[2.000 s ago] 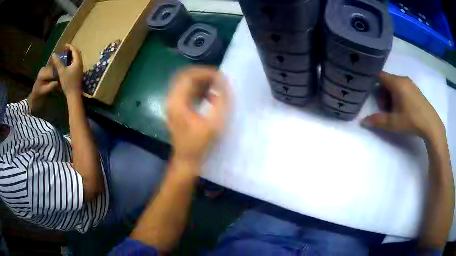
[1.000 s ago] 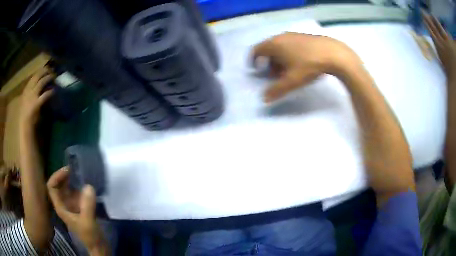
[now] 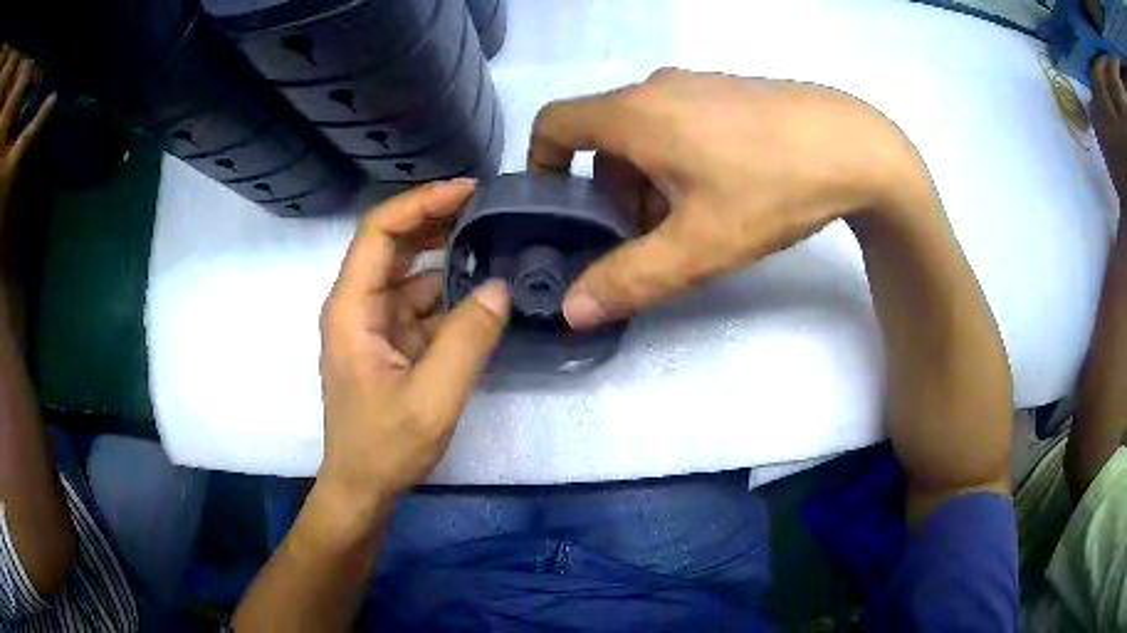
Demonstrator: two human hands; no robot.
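A dark grey plastic housing (image 3: 538,204) is held open side up and tilted towards me above the white foam sheet (image 3: 692,408). Its central boss shows inside. My left hand (image 3: 402,334) grips its left wall, with the thumb inside the cup. My right hand (image 3: 729,186) holds its right side, with the thumb inside near the boss and the fingers behind the wall. Whether a small part is under the fingers cannot be told.
Stacked housings (image 3: 371,93) stand in columns at the back left, with dark keyhole-like marks. Neighbours' arms show at both edges. Yellow loops (image 3: 1065,99) lie at the far right, beside a light blue object (image 3: 1088,43).
My left hand has brought the housing from the left edge to the middle, turned open side up. My right hand has come in from the right and now holds it too. The view has shifted.
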